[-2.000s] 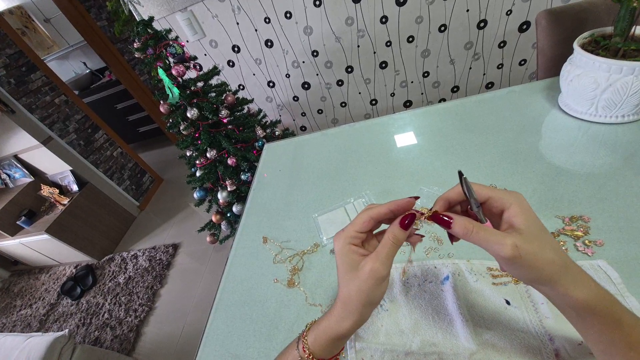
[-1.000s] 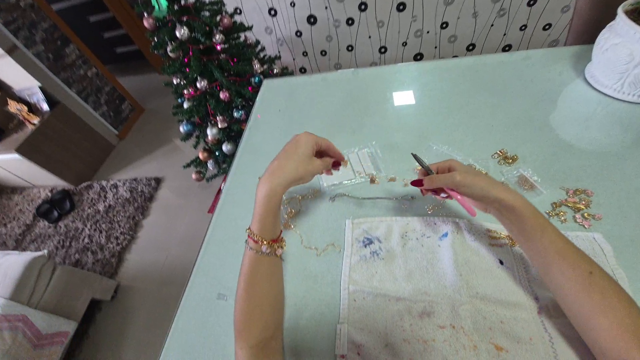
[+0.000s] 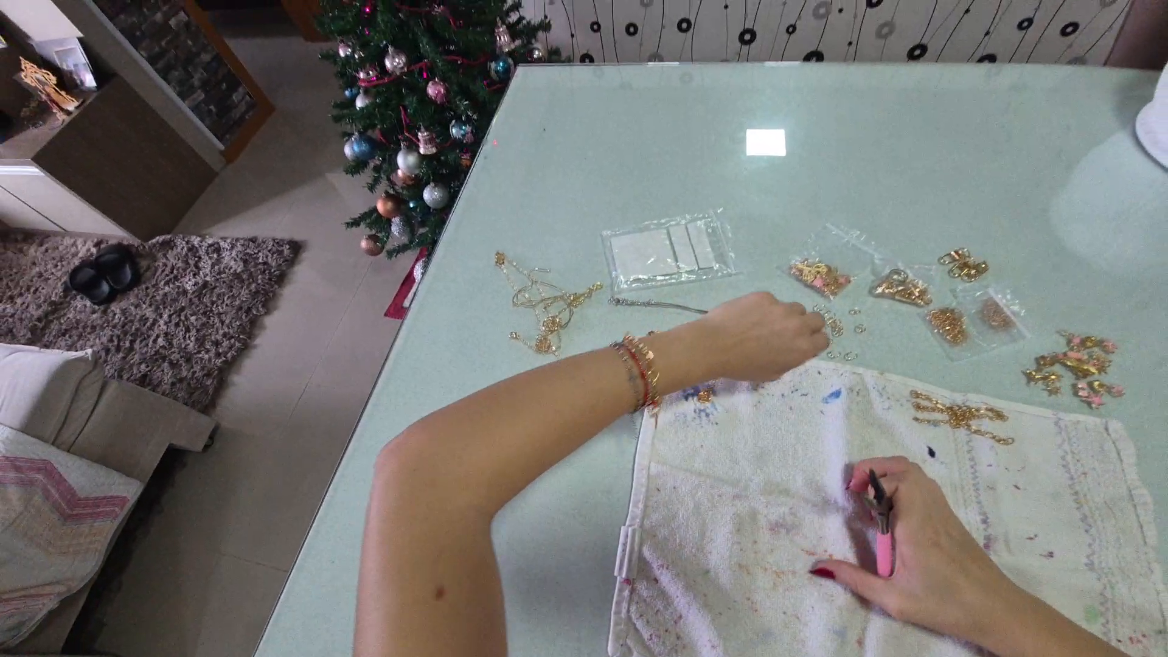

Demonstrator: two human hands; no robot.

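Note:
My left hand [image 3: 766, 338] reaches over the far edge of a stained white towel [image 3: 748, 511], beside small gold jump rings [image 3: 832, 321]; its fingertips are hidden, so whether it holds anything cannot be seen. Pink-handled pliers [image 3: 881, 525] lie in my right hand [image 3: 912, 547], jaws pointing away, above the towel. Short gold chains [image 3: 960, 415] rest on the towel's upper right. Pink and gold charms [image 3: 1081, 365] sit to the right of the towel. Long gold chains [image 3: 552, 310] are heaped at the left, and a thin silver-coloured chain [image 3: 657, 304] runs toward my left wrist.
On the glass-topped table [image 3: 639, 119], a clear packet with white cards [image 3: 666, 251] lies behind my left arm. Small bags of gold findings [image 3: 949, 324] and gold clasps [image 3: 964, 265] are at the back right. A decorated Christmas tree [image 3: 411, 119] stands past the left edge.
My left hand has moved from beside the clear packet to the small rings by the towel. My right hand, with the pliers, has come back over the towel. The view has shifted.

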